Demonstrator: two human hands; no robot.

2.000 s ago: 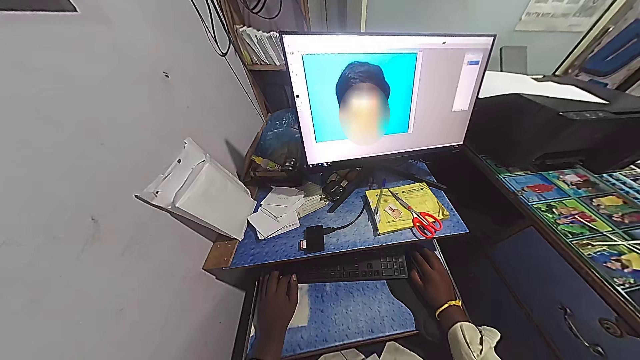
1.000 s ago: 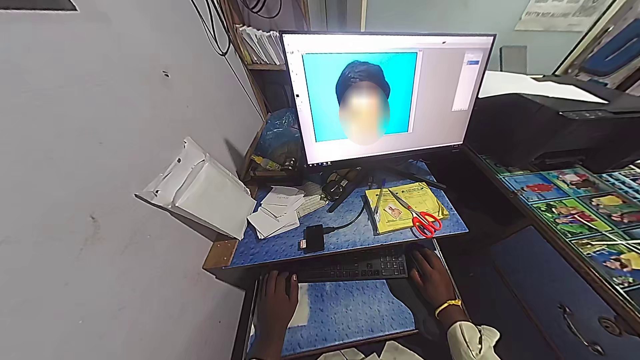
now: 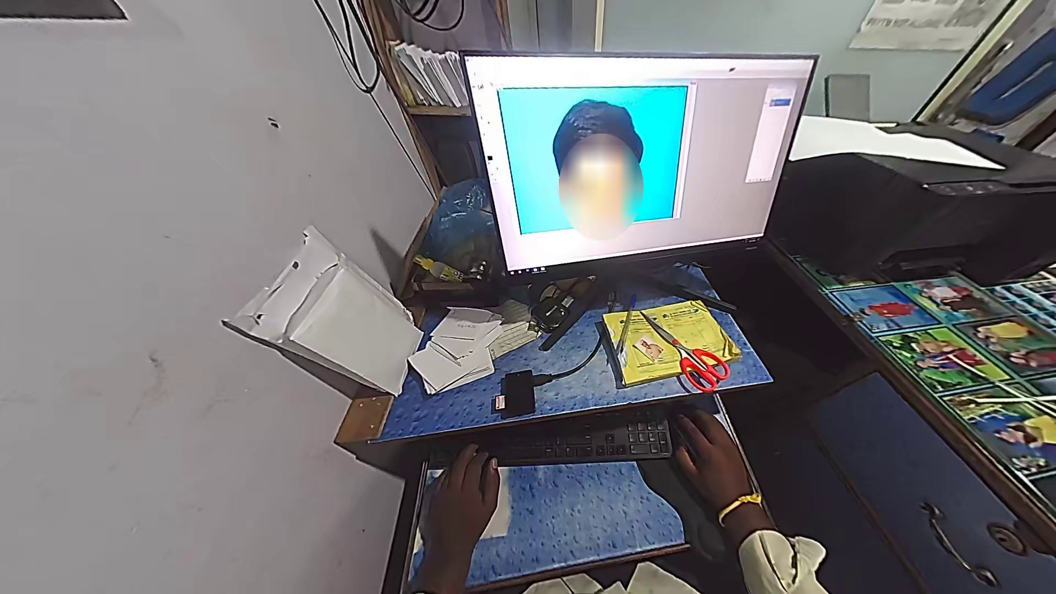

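Note:
My left hand (image 3: 464, 500) rests with its fingertips at the left end of a black keyboard (image 3: 606, 439) on the pull-out tray. My right hand (image 3: 711, 464), with a yellow band at the wrist, lies just right of the keyboard's number pad; whether a mouse is beneath it cannot be told. Behind them stands a monitor (image 3: 734, 165) showing a portrait on a cyan background in an editing window. On the blue desktop, a black card reader (image 3: 519, 393) with a card in it lies behind the keyboard. Red-handled scissors (image 3: 701, 367) and a pen rest on a yellow packet (image 3: 660, 363).
White paper slips (image 3: 454, 351) lie left on the desktop (image 3: 569, 388). A white paper envelope (image 3: 355, 322) leans by the wall. A black printer (image 3: 899, 206) stands at the right on a counter covered with photo prints (image 3: 940, 355). Below it is a drawer handle (image 3: 957, 544).

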